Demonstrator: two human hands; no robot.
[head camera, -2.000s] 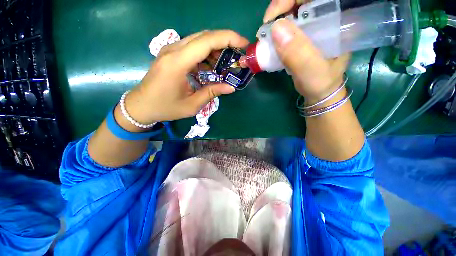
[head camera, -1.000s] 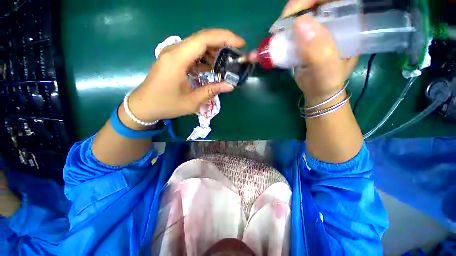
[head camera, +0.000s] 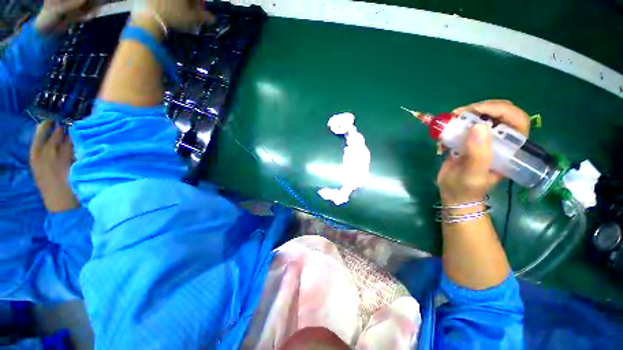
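My right hand (head camera: 471, 154) is closed around the glue syringe (head camera: 502, 147), held over the green mat at the right. Its red needle hub (head camera: 442, 126) and thin dispensing needle (head camera: 412, 111) point to the upper left, away from anything. The green syringe adapter (head camera: 550, 179) is at the rear end. My left hand (head camera: 174, 12) is at the upper left edge over the black parts tray (head camera: 198, 75). It is blurred and partly cut off, so its fingers and anything in them cannot be made out. No single housing can be told apart in the tray.
A crumpled white wipe (head camera: 354, 158) lies mid-mat. A second tissue (head camera: 582, 183) is by the adapter. The glue dispenser (head camera: 606, 236) stands at the right edge, with an air hose (head camera: 560, 246) nearby. Another person's hand (head camera: 54, 164) and blue sleeves are at the left. A pale strip (head camera: 437, 29) crosses the far side.
My left hand has moved from the middle, where it held a watch housing, to the tray at the upper left. The syringe has drawn back to the right. The view has turned left.
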